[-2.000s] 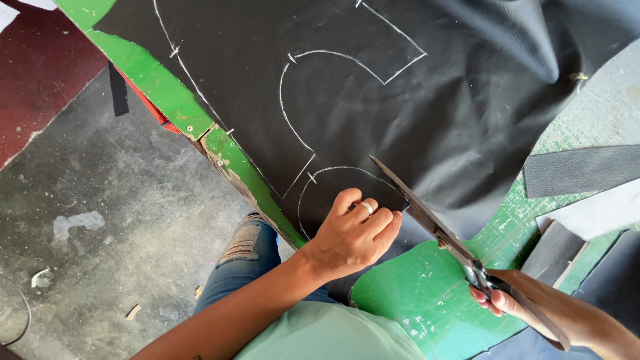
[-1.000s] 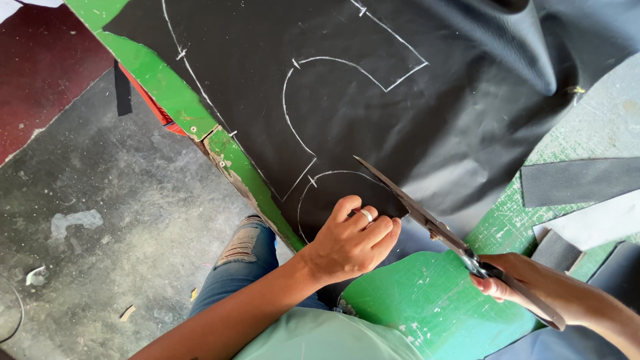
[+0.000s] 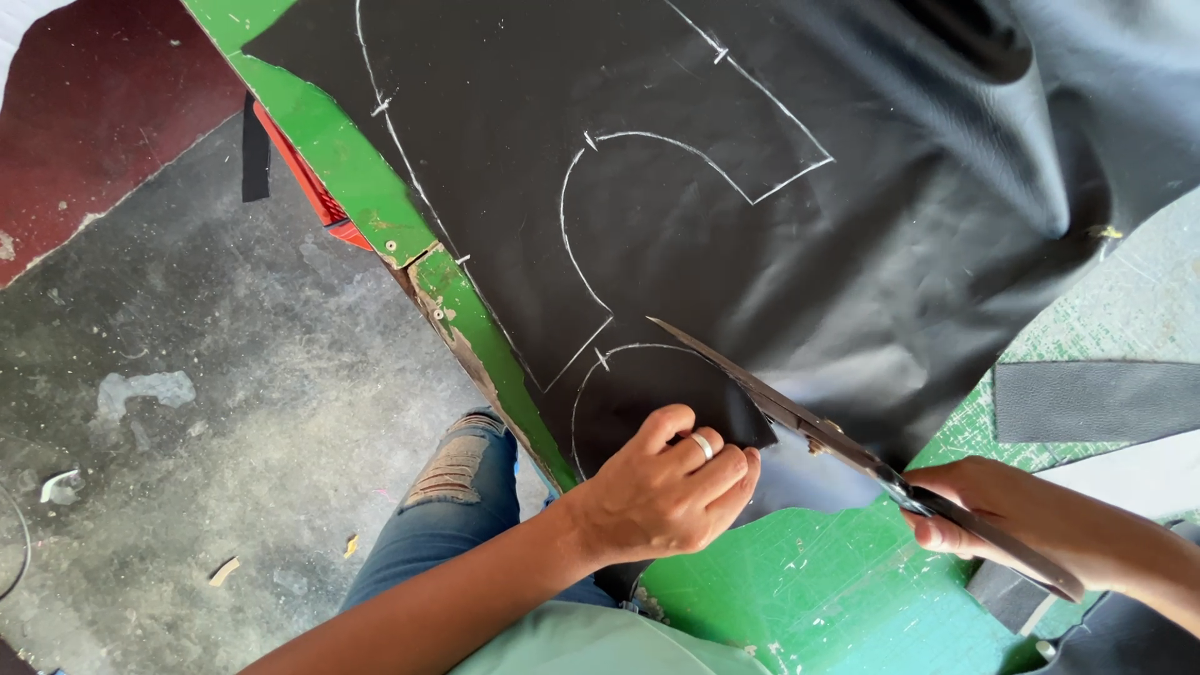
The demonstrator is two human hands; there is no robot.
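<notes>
A black leather-like sheet point(image 3: 694, 244) with white chalk outlines lies over a green table. My left hand point(image 3: 675, 483), a ring on one finger, grips the sheet's cut edge beside the lower curved line. In my right hand point(image 3: 975, 516) is a pair of large metal scissors point(image 3: 806, 422). Their blades look closed or nearly so, lying across the sheet with the tips just right of the small chalk curve's top. The cut corner of the sheet sits between my left fingers and the blades.
The green table's edge point(image 3: 478, 337) is chipped and runs diagonally at left, above a grey concrete floor point(image 3: 234, 394). At right lie a dark strip of material point(image 3: 1097, 401) and a white piece point(image 3: 1116, 473). Folds of the sheet rise at upper right.
The scissors have moved up and left along the sheet since the earliest frame, and their blades have come closer together. My left hand stays in nearly the same place on the sheet.
</notes>
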